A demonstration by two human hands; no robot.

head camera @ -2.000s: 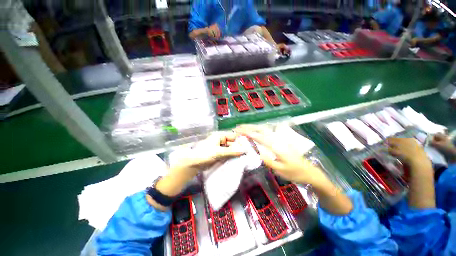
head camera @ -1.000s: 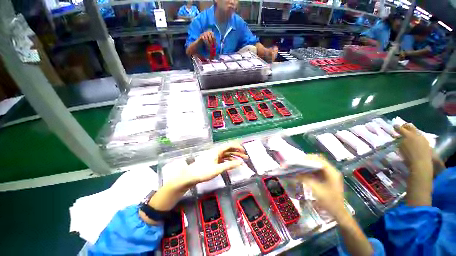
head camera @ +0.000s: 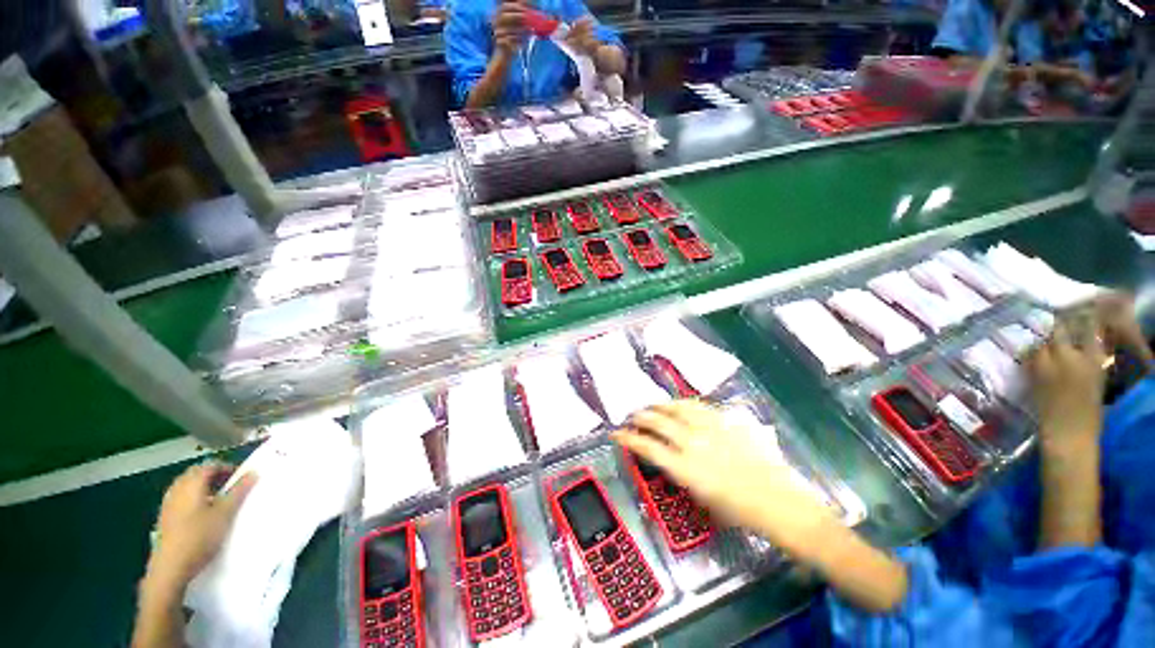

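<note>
A clear blister tray (head camera: 851,504) holds white-sleeved phones (head camera: 479,424) in its back row and bare red keypad phones (head camera: 604,547) in its front row. My right hand (head camera: 728,471) is over the front row, its fingertips at the top of the fourth red phone (head camera: 671,509), partly hiding it; the fingers look spread and hold nothing visible. My left hand (head camera: 196,525) is at the left edge of the loose pile of white sleeves (head camera: 298,487), fingers bent on it; whether it grips a sleeve is not clear.
Stacked filled trays (head camera: 355,272) stand by a grey post (head camera: 114,323). A tray of bare red phones (head camera: 595,253) lies on the green belt. A neighbour's hand (head camera: 1066,373) works over another tray (head camera: 887,329) at the right. Another person (head camera: 526,63) works across the belt.
My left hand has moved from over the tray to the sleeve pile. My right hand has moved left to the fourth phone, and the back-right pocket now holds a white-sleeved phone.
</note>
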